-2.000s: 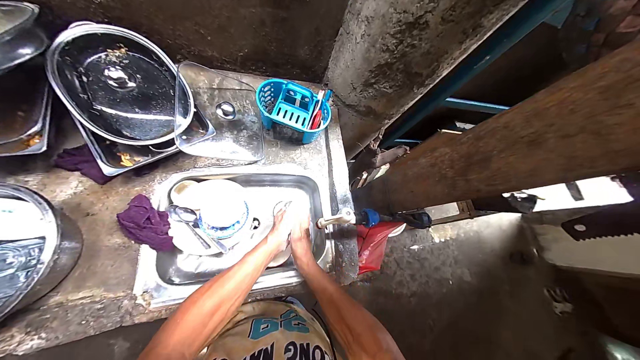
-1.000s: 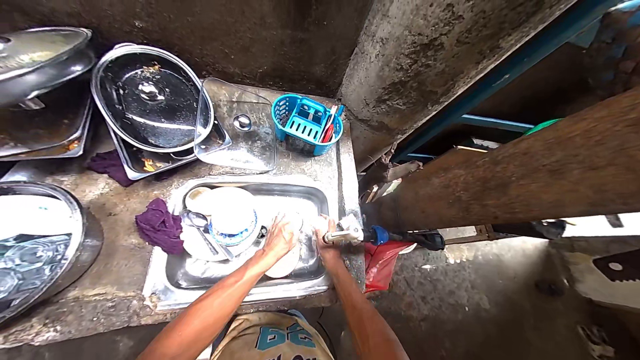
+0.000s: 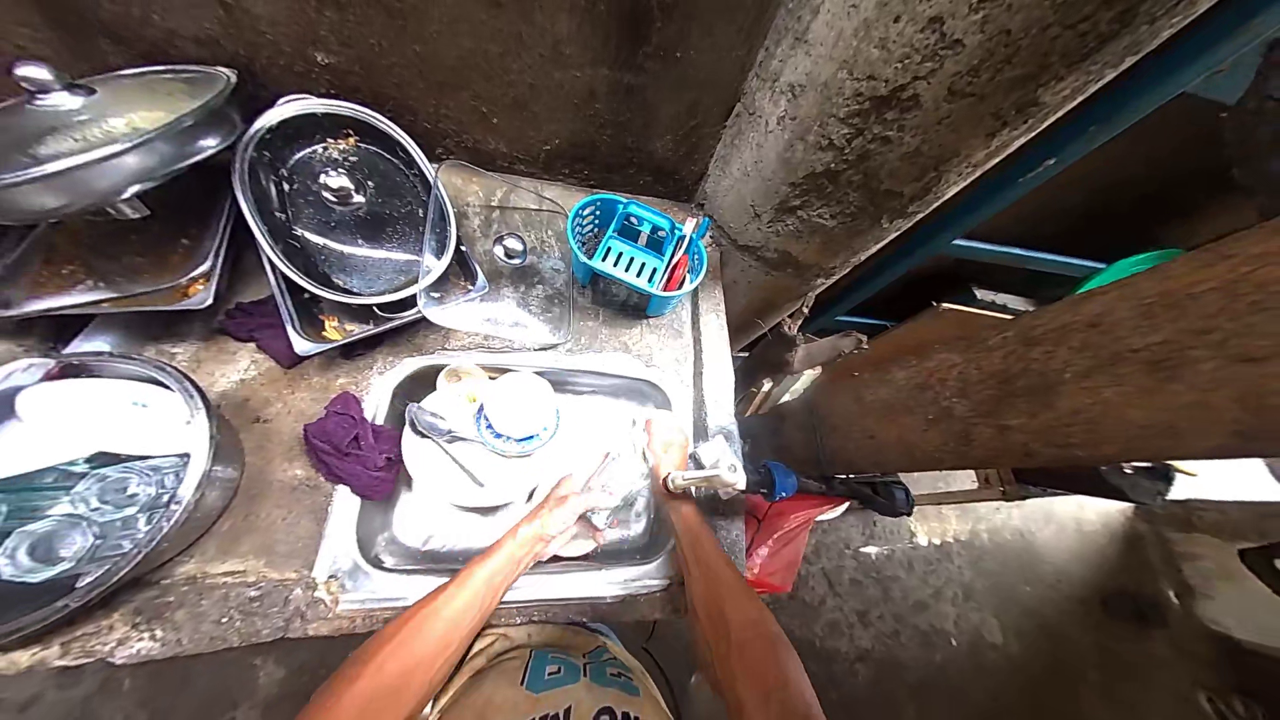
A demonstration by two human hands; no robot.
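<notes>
Both hands are inside a stainless steel sink (image 3: 520, 592). My left hand (image 3: 572, 515) is low in the basin, touching a pale, glossy item whose outline is lost in glare. Beneath the white tap (image 3: 705, 478), at the basin's right side, is my right hand (image 3: 666, 450); glare and the tap hide what its fingers touch. To the left of the hands, a white bowl (image 3: 520, 404) rests on a blue-patterned dish (image 3: 516, 441), among white plates (image 3: 465, 487) and a metal spoon (image 3: 430, 422).
A purple cloth (image 3: 352, 446) lies left of the sink. Behind stand a blue plastic basket (image 3: 655, 302), a clear lid (image 3: 500, 300) and an oval glass lid (image 3: 343, 245) on a metal tray. At far left, a large pot (image 3: 215, 480) holds glasses and white dishes.
My right hand was nearer my left two seconds ago; it has moved right, under the tap. My left hand stays low in the basin. The view has shifted left.
</notes>
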